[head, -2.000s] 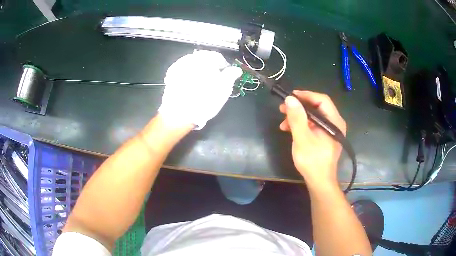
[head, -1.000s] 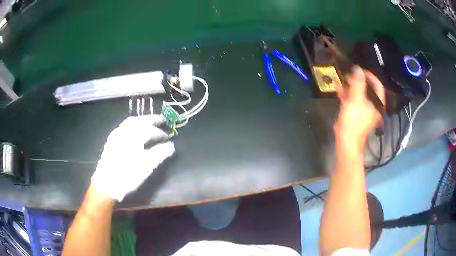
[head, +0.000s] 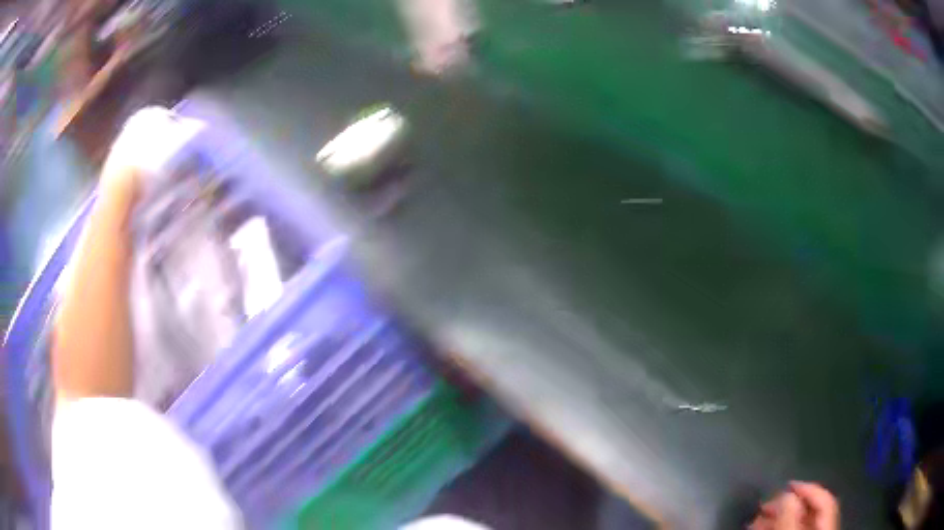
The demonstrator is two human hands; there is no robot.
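The whole view is blurred. My left hand [head: 153, 143], in a white glove, is at the far end of the blue-purple crate [head: 311, 352]; its fingers and anything in them cannot be made out. Silver and pale units [head: 192, 280] lie inside the crate beside my left forearm. My right hand [head: 802, 509] is at the bottom right edge, mostly cut off, with only bent fingers showing over the bench; I cannot tell if it holds anything.
The solder spool [head: 362, 142] stands on the dark green bench [head: 621, 280] beside the crate. A green crate [head: 388, 455] is below the blue-purple one. Blue-handled cutters [head: 892, 435] lie far right. A long pale item [head: 813, 83] is on the brighter green strip.
The view has swung left to the crate. My left hand has left the circuit board and reached the crate. My right hand has moved away from the iron stand. The motor unit is no longer seen on the mat.
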